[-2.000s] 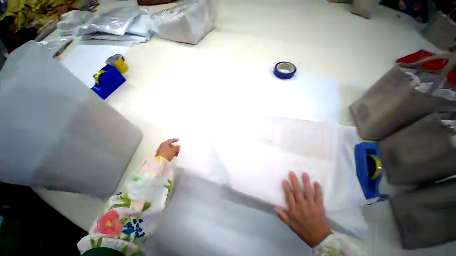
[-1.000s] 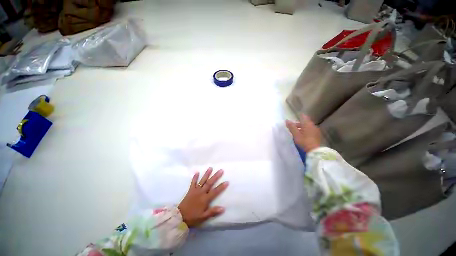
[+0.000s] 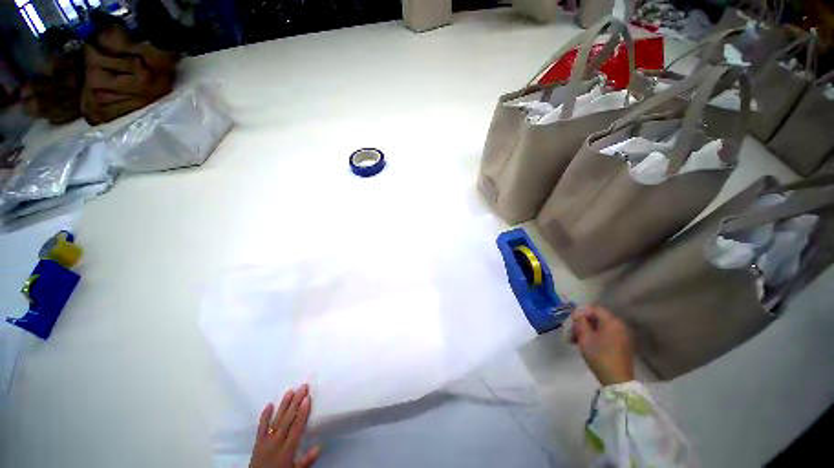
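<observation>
A white wrapped bundle in thin sheet (image 3: pixel 366 329) lies flat in front of me. My left hand (image 3: pixel 285 431) rests palm down on its lower left edge, fingers extended, cut off by the bottom of the frame. My right hand (image 3: pixel 602 340) is at the near, cutter end of the blue tape dispenser (image 3: pixel 530 279), with thumb and fingertips pinched together. A small piece of clear tape may be between them; I cannot tell. The dispenser holds a yellow-cored roll and stands right of the bundle.
Taupe totes (image 3: pixel 631 201) with white stuffing stand at the right, a red item (image 3: pixel 640 57) behind them. A blue tape roll (image 3: pixel 367 162) lies mid-table. At the left are a second dispenser (image 3: pixel 46 294), plastic-bagged packs (image 3: pixel 174 132) and brown bags (image 3: pixel 128 73).
The view has shifted towards the right. My right hand has moved from above the dispenser down to its cutter end. My left hand has moved to the bundle's lower left edge.
</observation>
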